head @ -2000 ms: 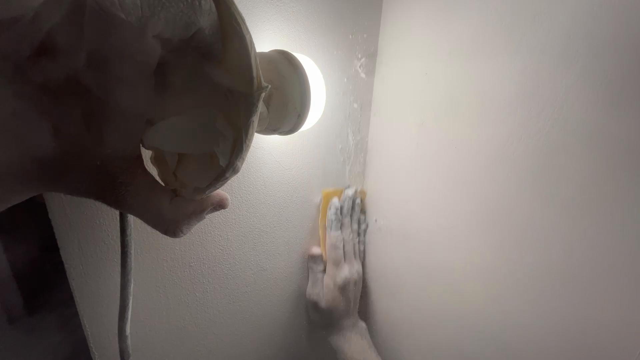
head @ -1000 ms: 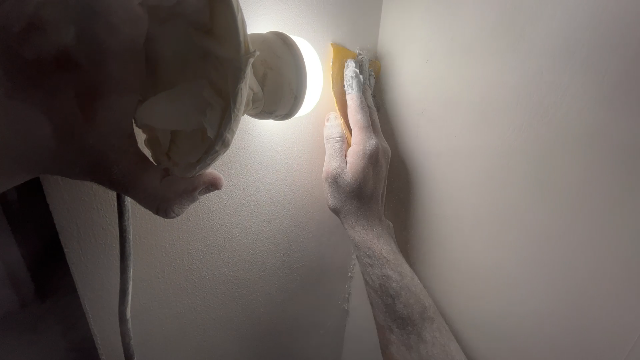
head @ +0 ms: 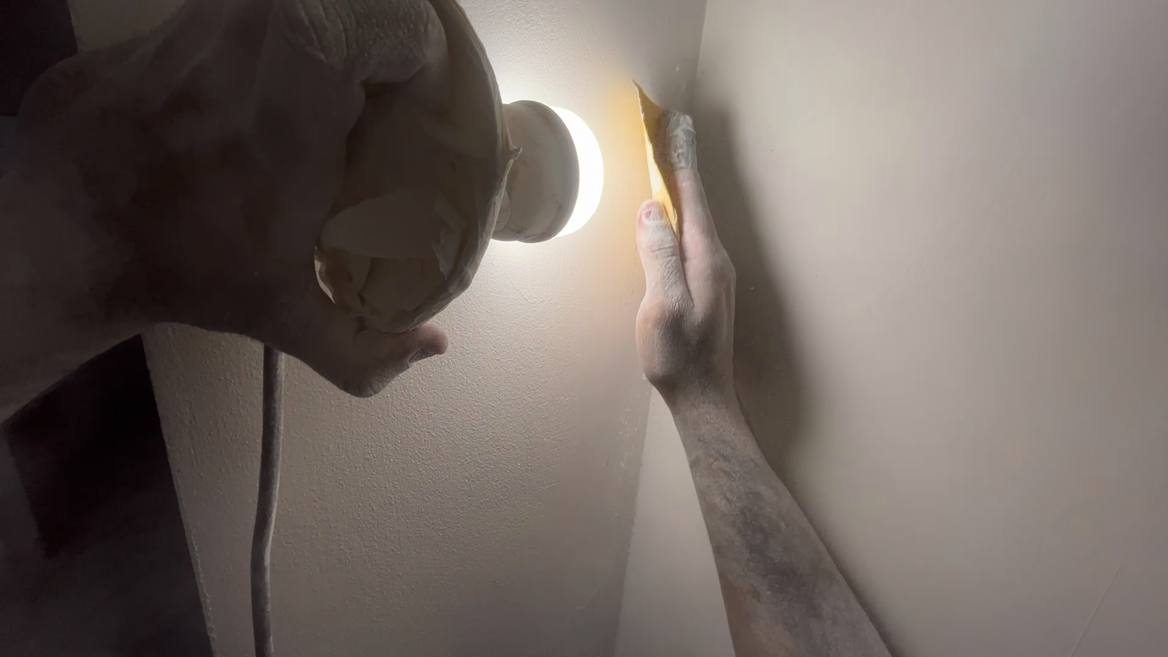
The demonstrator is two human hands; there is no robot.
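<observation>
My left hand (head: 356, 301), dark against the light, grips a round lamp holder (head: 401, 228) wrapped in what looks like torn tape or film. The lit bulb (head: 579, 173) points right, toward the wall corner. A dusty right hand, my right hand (head: 684, 310), holds a yellow sheet of sandpaper (head: 655, 146) between thumb and fingers, close to the corner. White dust or plaster coats its fingertips. Whether the sheet touches the wall cannot be told, and part of it is hidden behind the fingers.
A textured wall (head: 438, 474) fills the middle and meets a smoother wall (head: 958, 274) at the corner on the right. A cable (head: 267, 511) hangs below the lamp. A dark area (head: 91, 493) lies beyond the textured wall's left edge.
My right hand first moved up along the corner with the sandpaper; now the sheet's top edge stands tilted, its face less visible. My left hand still holds the lamp.
</observation>
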